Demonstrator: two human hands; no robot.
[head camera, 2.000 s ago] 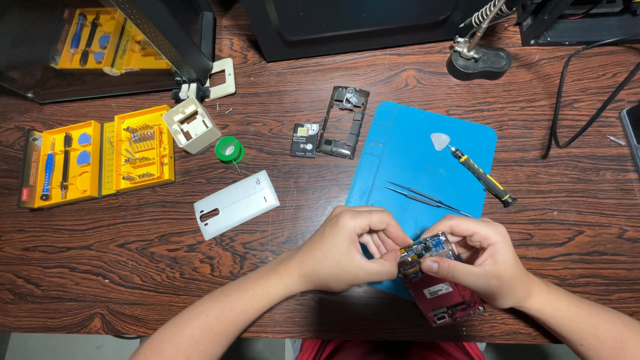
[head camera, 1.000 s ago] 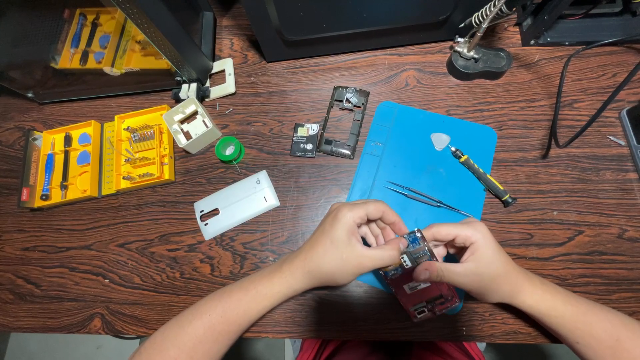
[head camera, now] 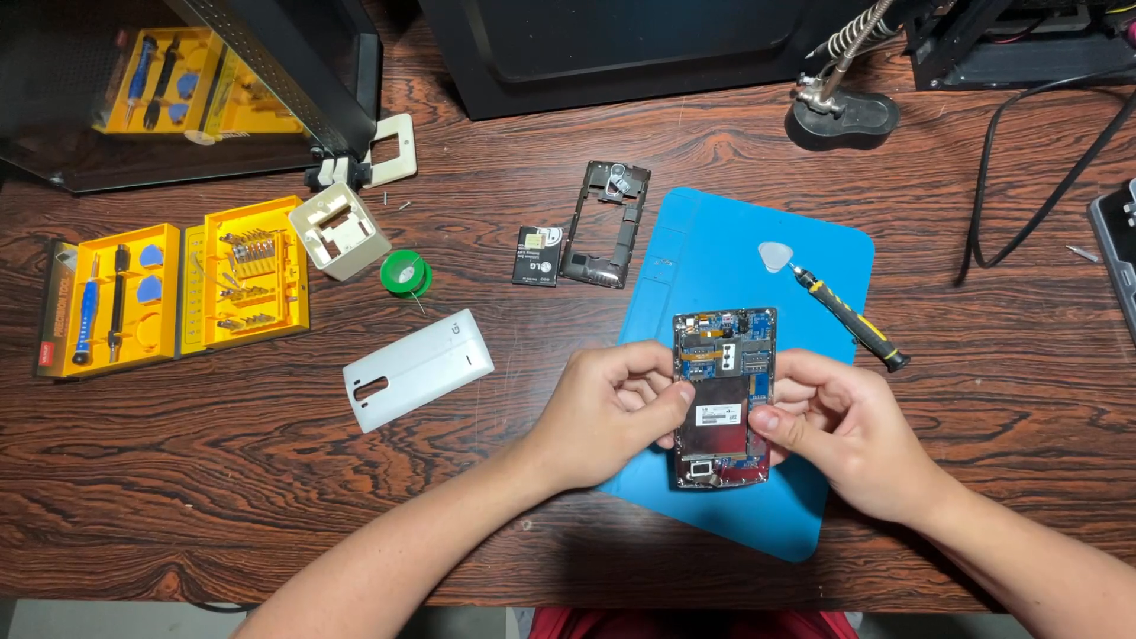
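An opened smartphone, its circuit board and battery bay facing up, is held above the blue silicone mat. My left hand pinches its left edge, the thumb on the bay. On the right edge, my right hand grips it with thumb and fingers. A screwdriver with a black and yellow handle lies on the mat beyond my right hand, its tip by a triangular opening pick. The tweezers seen earlier are out of sight. Left of the mat lie a dark phone mid-frame and a battery.
A white phone back cover, a green solder spool, a cream plastic box and a yellow precision tool kit are on the left. Behind stand a black case and a stand base. A black cable curves at right.
The phone has turned nearly upright in the view and moved up over the mat, covering the area where the tweezers lay. My left hand has shifted from its top end to its left edge.
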